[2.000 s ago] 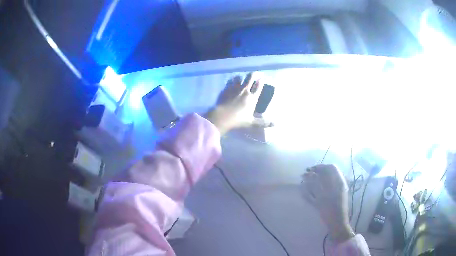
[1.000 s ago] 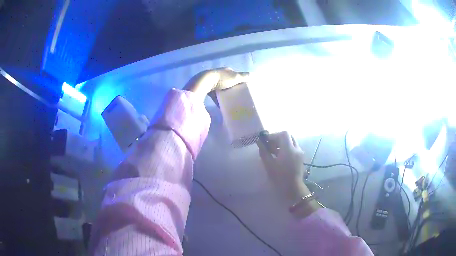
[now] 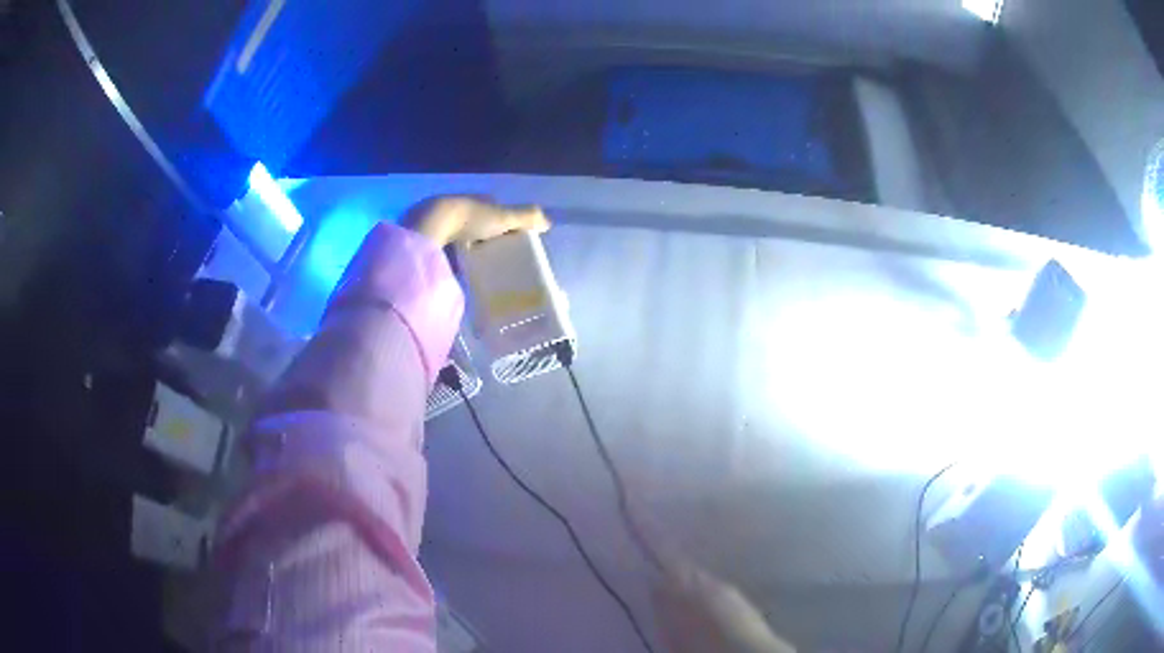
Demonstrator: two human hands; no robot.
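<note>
A pale mini projector [image 3: 513, 296] stands on the bench at centre left, its vented end towards me. A thin black power cable [image 3: 597, 440] is plugged into that end. My left hand [image 3: 479, 221] grips the projector's far end. My right hand [image 3: 715, 612] is blurred at the lower edge, close to the cable; whether it holds the cable cannot be told. A second vented projector [image 3: 453, 389] with its own black cable [image 3: 517, 478] sits just left, mostly hidden by my pink sleeve.
White projectors [image 3: 183, 427] line the left edge beside a blue glow. A dark-faced device [image 3: 1049, 309] stands in glare at right. Cables and part of a remote control [image 3: 996, 610] lie at lower right. A blue tray [image 3: 715, 117] is beyond the bench.
The projector has moved left in my left hand, beside the second one, and its end now has a cable plugged in. My right hand has moved away from it towards the lower edge.
</note>
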